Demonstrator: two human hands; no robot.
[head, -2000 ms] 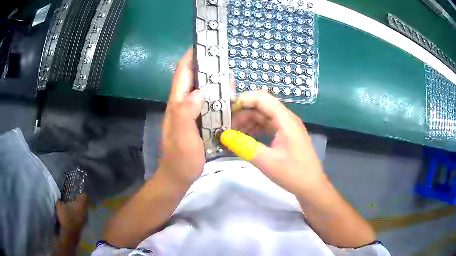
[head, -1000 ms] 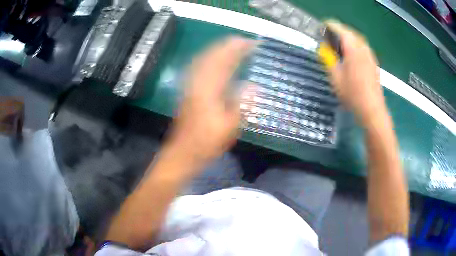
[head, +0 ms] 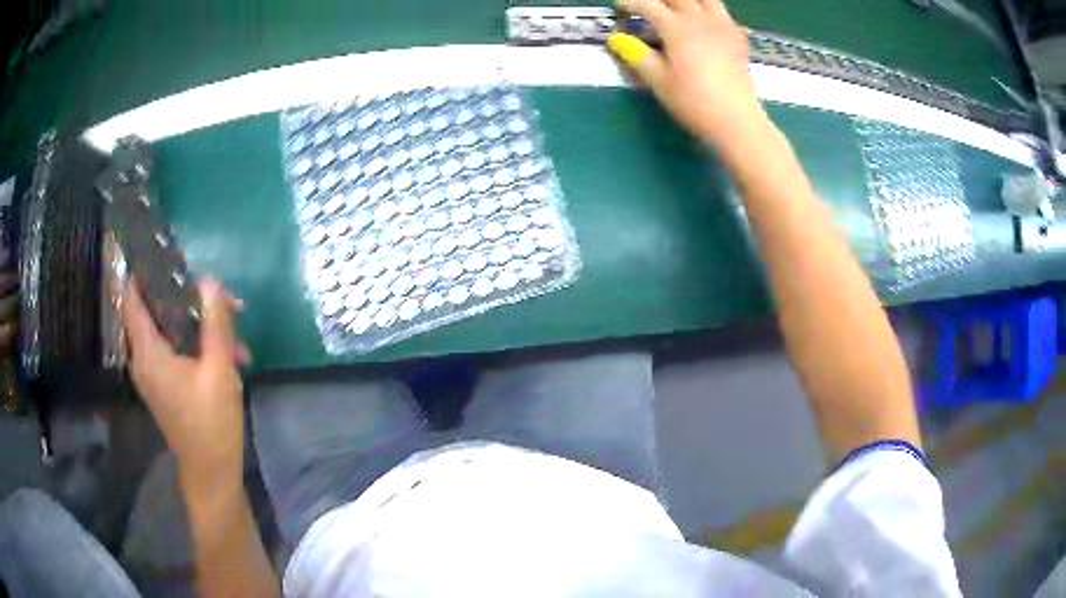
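My left hand point(head: 193, 362) is at the bench's left and holds a dark strip housing point(head: 154, 251) between thumb and fingers, beside the stacked strip housings point(head: 53, 269). My right hand point(head: 696, 64), with a yellow finger cot on the thumb, is beyond the white strip, on the end of a strip housing point(head: 561, 23) lying there. Its fingertips are cut off by the top edge or hidden. The blister tray point(head: 427, 204) with its grid of round pockets lies on the green bench between my hands.
Another blister tray point(head: 918, 204) lies at the right. More housings point(head: 865, 76) lie in a row beyond the white strip point(head: 222, 96). A blue plastic stool point(head: 994, 350) stands below right. Another person's clothing point(head: 59, 543) shows at lower left.
My left hand has moved left to the stacked housings. My right hand has moved onto a housing beyond the white strip. The camera view has turned, and the tray appears further left.
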